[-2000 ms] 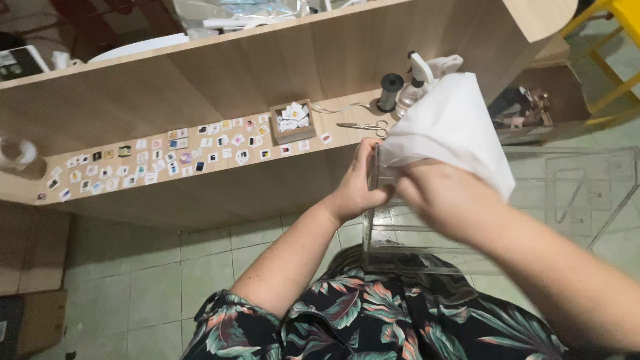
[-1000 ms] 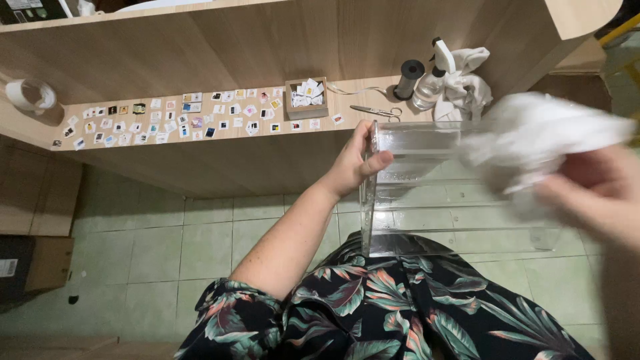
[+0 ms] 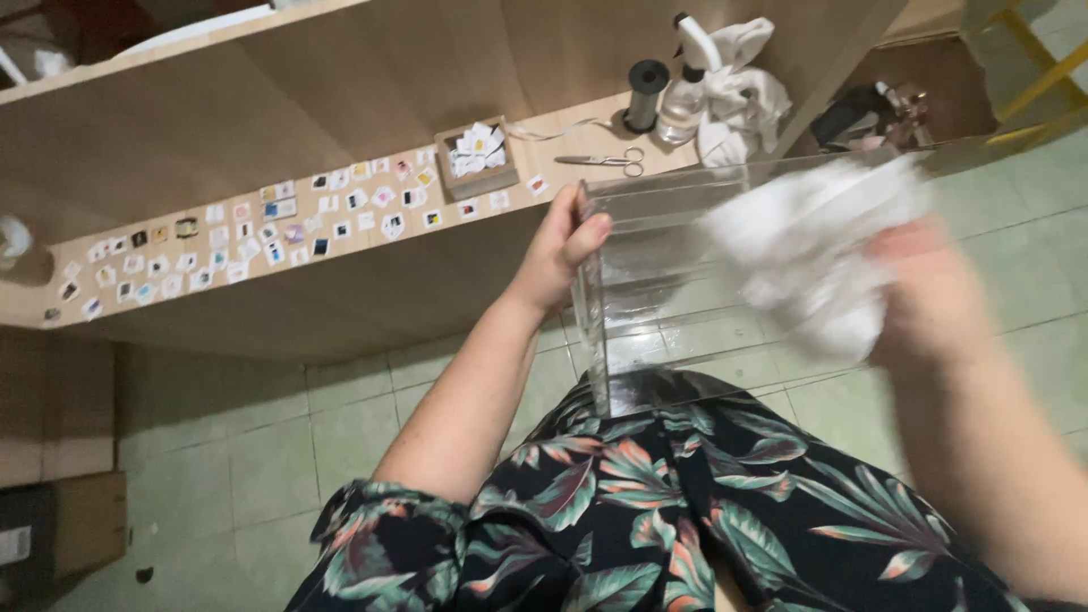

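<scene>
A clear plastic rack with several tiers (image 3: 663, 314) is held in front of my body, above the lap. My left hand (image 3: 565, 246) grips its left upper edge, the thumb on the near face. My right hand (image 3: 926, 289), blurred by motion, holds a crumpled white cloth (image 3: 816, 255) over the right part of the rack. The cloth hides that part, and whether it touches the plastic cannot be told. Beyond the rack, metal scissors (image 3: 599, 160) lie on the wooden shelf.
The wooden shelf (image 3: 552, 140) bears rows of small picture cards (image 3: 272, 229), a small box of white pieces (image 3: 480, 166), a ribbon spool (image 3: 646, 93), a spray bottle (image 3: 680, 106) and a bundled cloth (image 3: 735, 93). A tape roll (image 3: 13, 238) is far left; an open carton (image 3: 926, 93) stands right.
Two seconds ago my right hand and the cloth were near the rack's left side; one second ago they were farther right. Now they are over its right part. My left hand keeps its grip.
</scene>
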